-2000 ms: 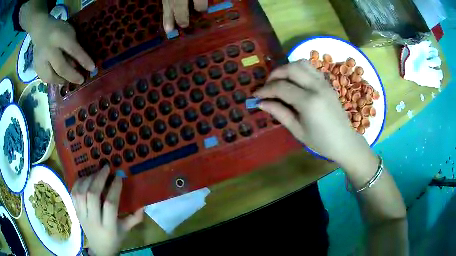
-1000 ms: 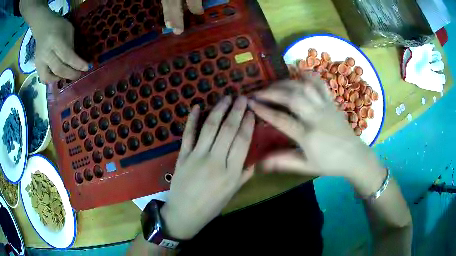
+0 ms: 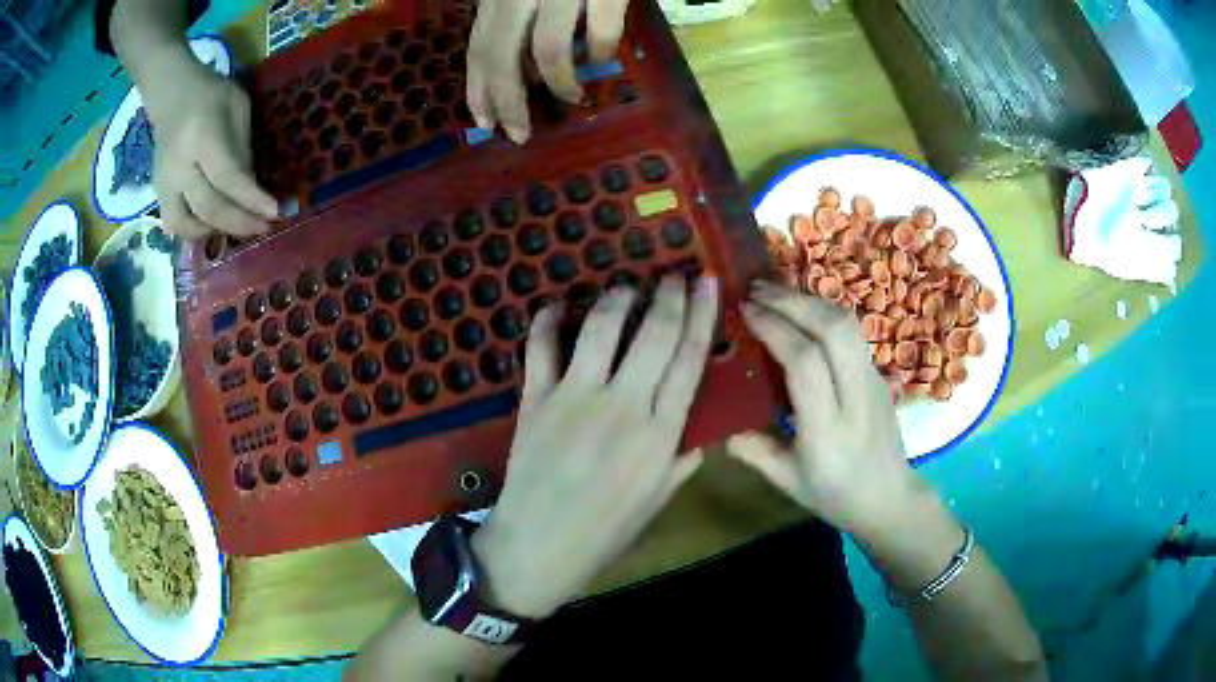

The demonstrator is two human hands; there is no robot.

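A dark-red keyboard tray (image 3: 334, 513) lies on the table, with rows of round holes, dark blue bars (image 3: 434, 424), a yellow piece (image 3: 655, 203) at upper right and a light-blue piece (image 3: 330, 453) at lower left. My left hand (image 3: 600, 400), with a watch at the wrist, lies palm down over the tray's right part, fingertips on the key rows. Whether it holds a piece is hidden. My right hand (image 3: 834, 426) is at the tray's right edge, thumb and fingers apart. A bit of blue shows near its thumb; I cannot tell whether it is held.
Another person's hands (image 3: 214, 167) work at the tray's far half. An orange-piece plate (image 3: 980, 240) is right of the tray. Yellow (image 3: 147, 540) and blue-grey (image 3: 67, 380) piece plates stand left. A lined box (image 3: 1000, 80) and white glove (image 3: 1120, 220) lie at upper right.
My left hand has moved from the tray's lower left to its right part. My right hand has moved off the key rows, where it held a light-blue piece, to the right edge.
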